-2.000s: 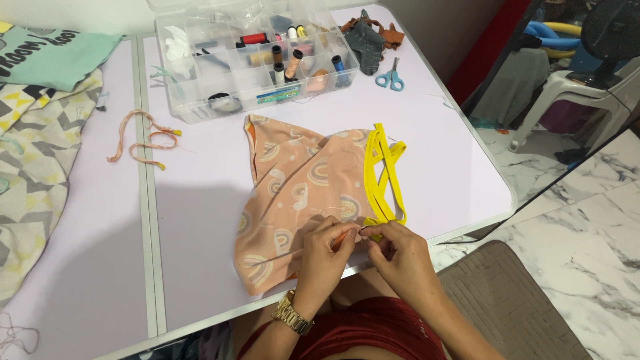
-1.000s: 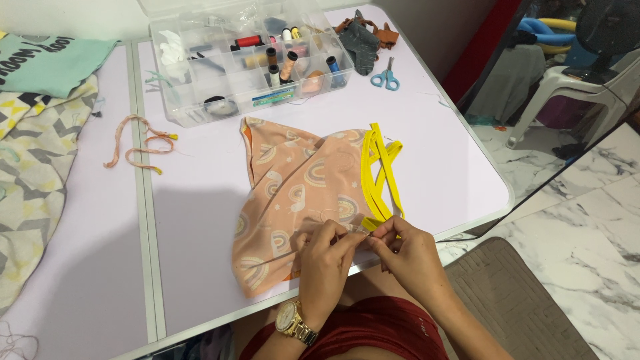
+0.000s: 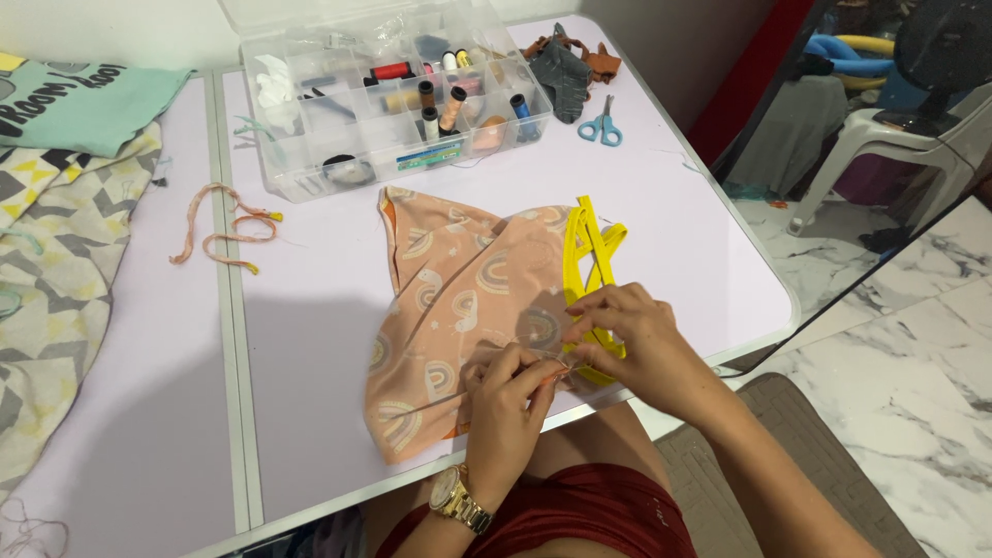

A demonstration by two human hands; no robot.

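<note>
A peach fabric piece with rainbow prints (image 3: pixel 465 294) lies on the table, with yellow trim (image 3: pixel 573 271) along its right edge and looped beyond it. Near the table's front edge, my left hand (image 3: pixel 515 387) pinches the fabric's lower right edge between thumb and fingers. My right hand (image 3: pixel 620 333) is just to the right, over the yellow trim, thumb and fingertips close together at a thin strand by the left fingertips. Whether a needle is between them is too small to tell.
A clear divided box (image 3: pixel 403 101) with thread spools stands at the back. Beside it are blue-handled scissors (image 3: pixel 601 130) and dark fabric scraps (image 3: pixel 562 77). Peach cords (image 3: pixel 232 232) lie left, near patterned cloth (image 3: pixel 62 271). The table edge (image 3: pixel 744 232) runs along the right.
My right hand has lifted slightly off from the left fingertips and its fingers have spread a little. My left hand stays on the fabric edge.
</note>
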